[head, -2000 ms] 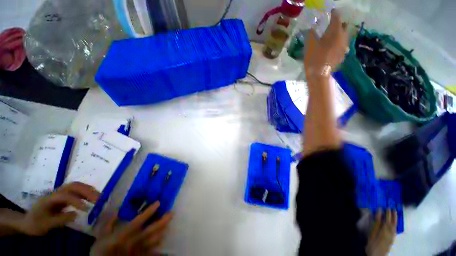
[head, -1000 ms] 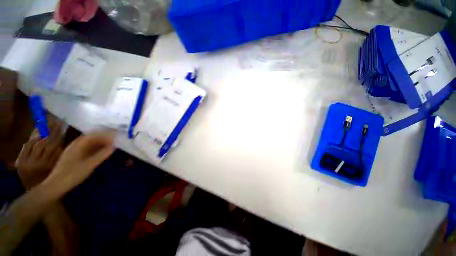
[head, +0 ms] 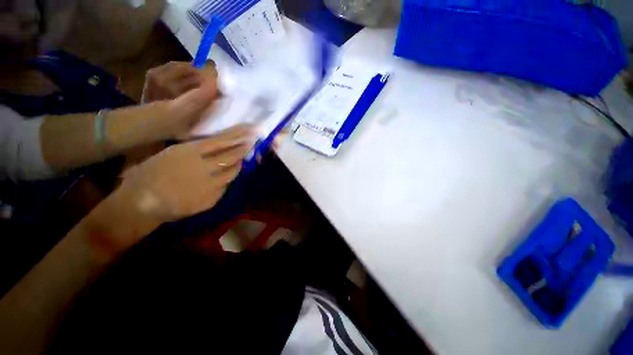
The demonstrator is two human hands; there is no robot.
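Neither of my hands can be made out; the arms in view enter from the left edge and appear to be other workers'. A blue insert tray (head: pixel 576 249) lies on the white table at the lower right, with a dark coiled cable in its pocket and two plugs in the slots, blurred. A white retail box (head: pixel 332 100) with a blue edge lies flat near the table's front edge. A hand (head: pixel 191 170) at the left touches a blurred white and blue retail box (head: pixel 267 87).
A long blue stack of trays (head: pixel 507 41) stands at the back right. Several upright retail boxes (head: pixel 257 31) stand at the top left. Another worker's hand (head: pixel 173 87) is beside a blue strip-like piece (head: pixel 207 43). A red stool (head: pixel 274 225) shows below the table edge.
The view has swung left, so the filled tray sits lower right. The worker's hand, blurred and moving before, is now at a white and blue box by the table edge.
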